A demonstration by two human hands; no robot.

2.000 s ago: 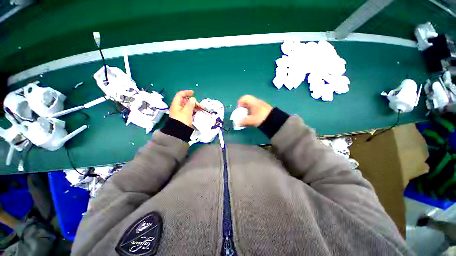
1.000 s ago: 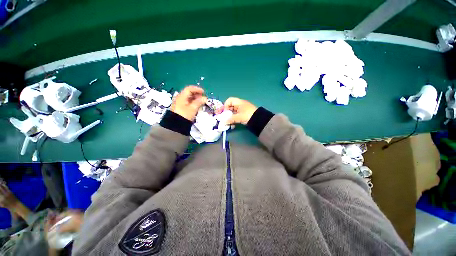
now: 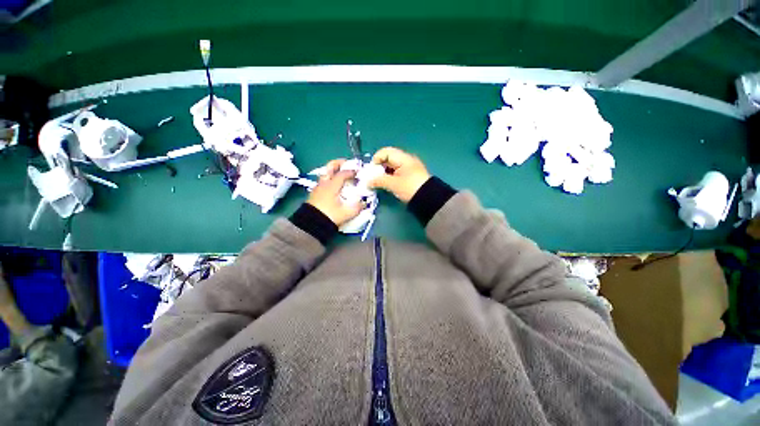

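Observation:
A white camera housing (image 3: 357,218) is at the bench edge in front of my chest, with a thin white antenna pointing down from it and dark wires sticking up from its far side. My left hand (image 3: 334,194) grips the housing from the left. My right hand (image 3: 400,172) holds a small white cover (image 3: 369,174) against the top of the housing. The fingers hide where the cover and housing meet.
Loose white covers (image 3: 550,133) are piled at the right. Partly assembled cameras (image 3: 265,175) with antennas and black cables lie at the left, and one camera (image 3: 705,200) lies far right. A blue bin (image 3: 117,308), a cardboard box (image 3: 646,324) and another person's arm (image 3: 12,312) are below the bench.
My right hand has brought the white cover from the right onto the housing. My left hand has shifted lower along the housing. One camera has gone from the far-left group.

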